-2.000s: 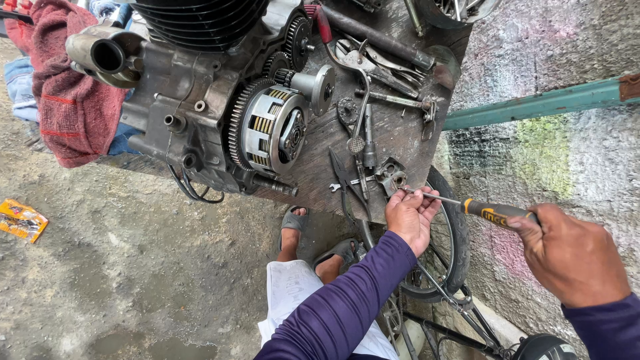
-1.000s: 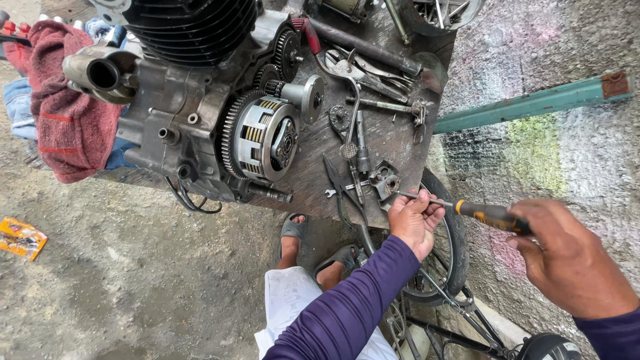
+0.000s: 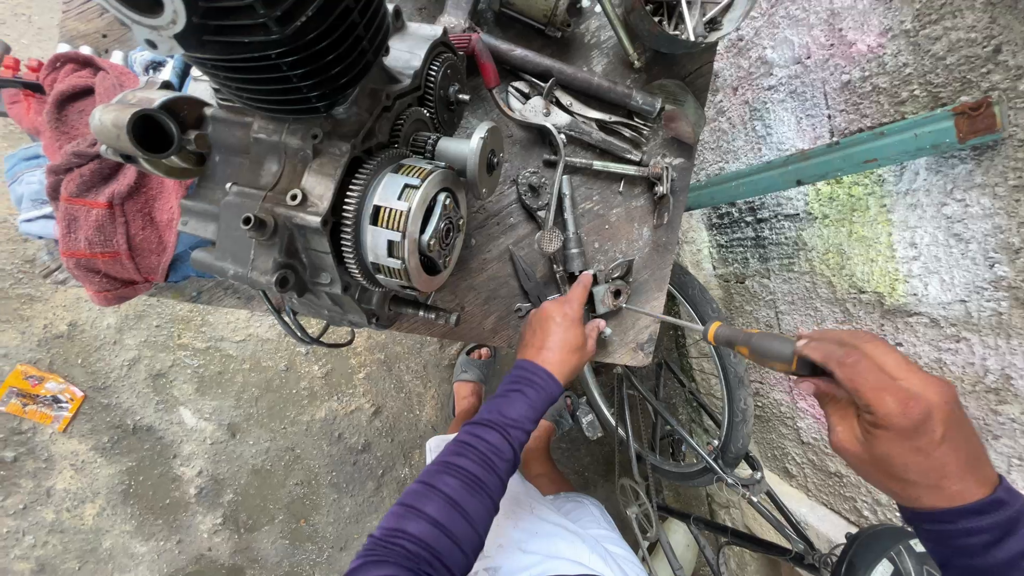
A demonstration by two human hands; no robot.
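Observation:
In my right hand is a screwdriver with a grey and orange handle, its shaft pointing left. The tip meets, or lies just beside, a small metal part with a round hole near the corner of the wooden table. My left hand is just left of that part, its index finger pointing up beside it; whether the fingers touch the part or grip anything is hard to see. Pliers and a socket tool lie by its fingertips.
An engine with an exposed clutch fills the table's left part. Locking pliers and a metal pipe lie farther back. A bicycle wheel stands below the table's right edge, near a teal metal bar and rough wall.
My left hand has moved left off the screwdriver's shaft and the holed part's near side. The right hand still holds the screwdriver.

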